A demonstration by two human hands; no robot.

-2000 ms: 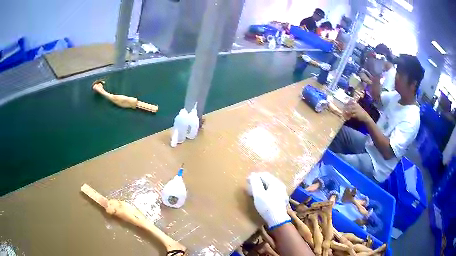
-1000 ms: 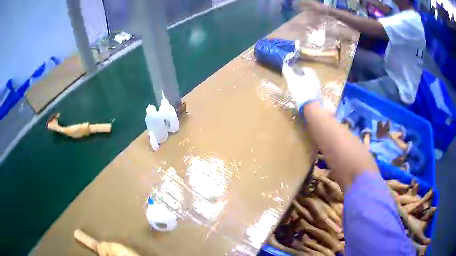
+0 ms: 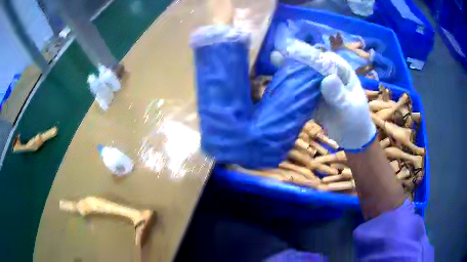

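Note:
My right hand [image 3: 345,105], in a white knitted glove, grips one leg of the blue shorts piece [image 3: 233,107], held up over the bench edge and the leg crate. One tan leg shows coming out of the left frayed hem and runs off the top edge; the other hem is partly behind my fingers. A tan leg [image 3: 110,207] lies on the bench at the lower left, its peg pointing left. A glue bottle [image 3: 117,160] with a blue cap lies beyond it. My left hand is not in view; a purple sleeve shows at the bottom edge.
A blue crate [image 3: 312,193] heaped with tan legs stands right of the bench. Beyond it is a blue crate [image 3: 397,38] with clear film and fitted pieces. More white glue bottles [image 3: 104,87] stand by the metal post. Another leg [image 3: 35,140] lies on the green belt.
My right hand has taken the blue shorts piece from the far bench and brought it close, over the crate. The view has turned down and right.

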